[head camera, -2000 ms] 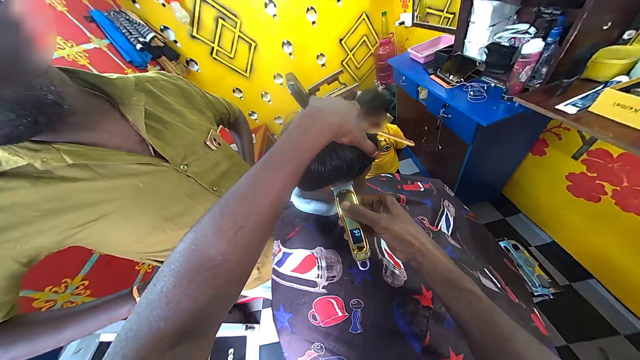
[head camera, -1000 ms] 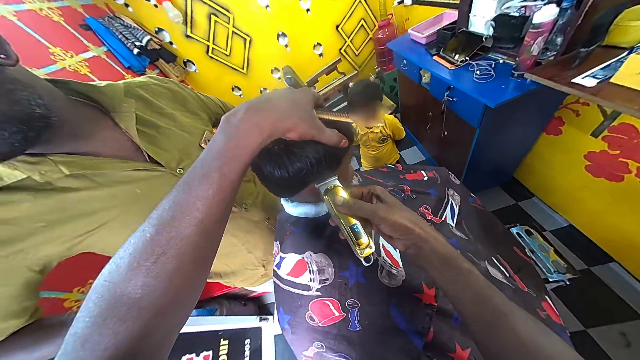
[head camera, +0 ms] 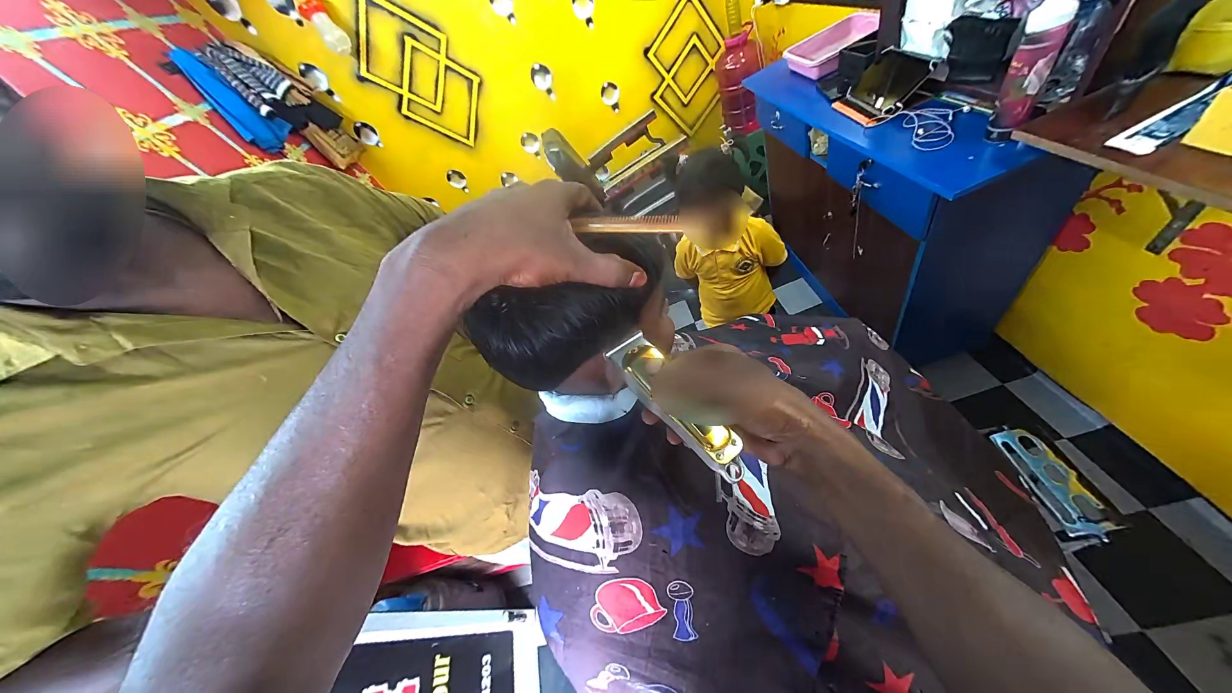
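A seated person's dark-haired head [head camera: 553, 327] is tilted, with a white neck strip [head camera: 589, 406] around the neck and a dark patterned barber cape [head camera: 674, 597] over the body. My left hand [head camera: 520, 236] rests on top of the hair, thumb pressed down, and holds an orange-brown comb [head camera: 626, 225] that points right. My right hand [head camera: 731, 395] grips a gold and silver hair clipper [head camera: 717, 441]; its blade end is at the side of the head, near the ear and above the neck strip. The thumb and fingers wrap the clipper's body.
A person in an olive shirt [head camera: 241, 414] is close on the left. Beyond the cape stands a small person in a yellow shirt [head camera: 731, 274]. A blue desk [head camera: 943, 154] holds a pink tray [head camera: 833, 43], a phone and cables. A wooden shelf [head camera: 1136, 164] juts in at right.
The clipper's blade end has moved up the side of the head, and the clipper is tilted more. The small person in yellow, mostly hidden two seconds ago, shows more fully.
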